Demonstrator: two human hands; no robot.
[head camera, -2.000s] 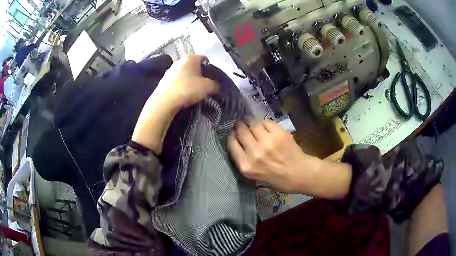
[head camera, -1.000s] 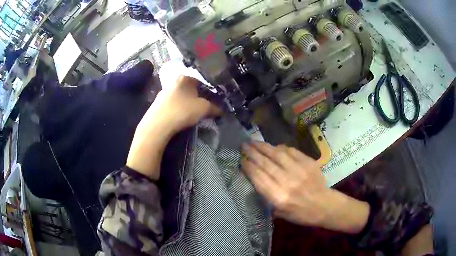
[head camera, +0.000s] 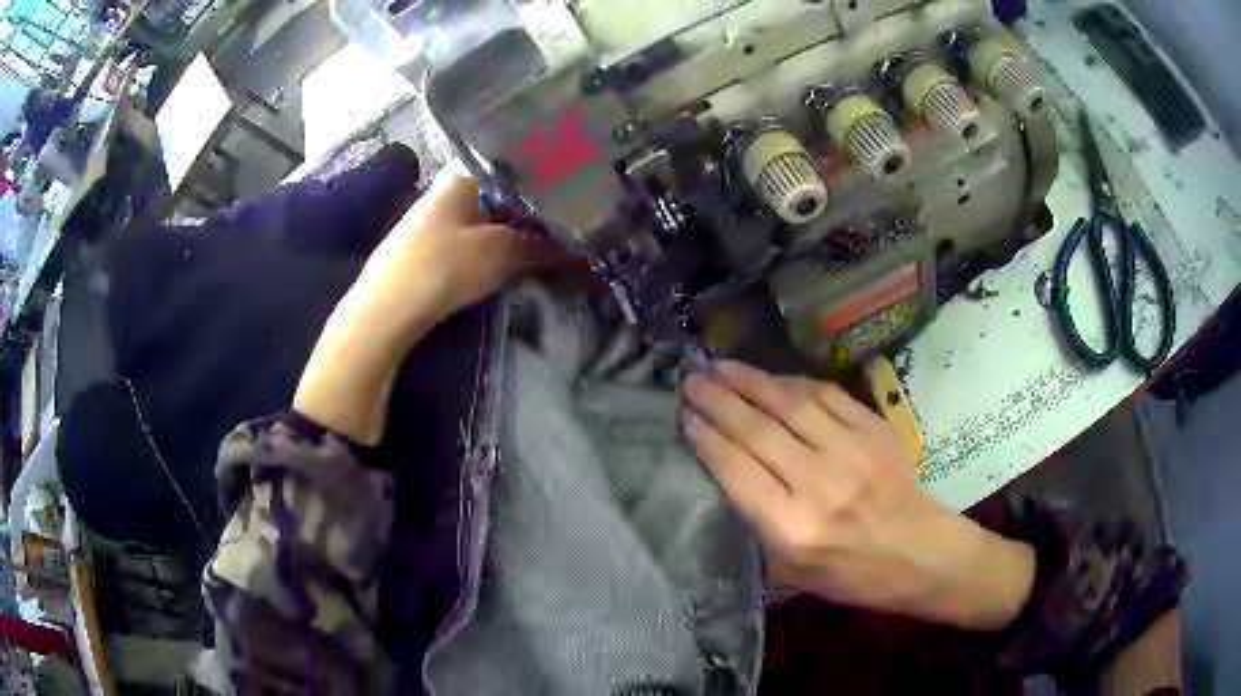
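The grey striped piece (head camera: 585, 544) hangs in front of the overlock machine (head camera: 857, 204), joined to the dark navy garment body (head camera: 245, 313) heaped at the left. My left hand (head camera: 442, 272) lies on the cloth left of the needle area, its fingertips hidden behind the machine head. My right hand (head camera: 830, 496) pinches the striped cloth edge just in front of the presser foot area (head camera: 660, 320). The cloth under the foot is mostly hidden by the head. A pale fuzzy seam edge (head camera: 476, 490) runs down between the grey and navy cloth.
Black-handled scissors (head camera: 1113, 292) lie on the white machine table (head camera: 1014, 394) at the right. Ribbed cream tension knobs (head camera: 871, 136) stick out of the machine front. A yellow part (head camera: 894, 408) shows beside my right hand. Other tables and a stool (head camera: 195, 123) stand at the upper left.
The machine looks larger and has shifted left in view since the first frame. Both hands are at the needle area, and the striped cloth lies closer under the machine head.
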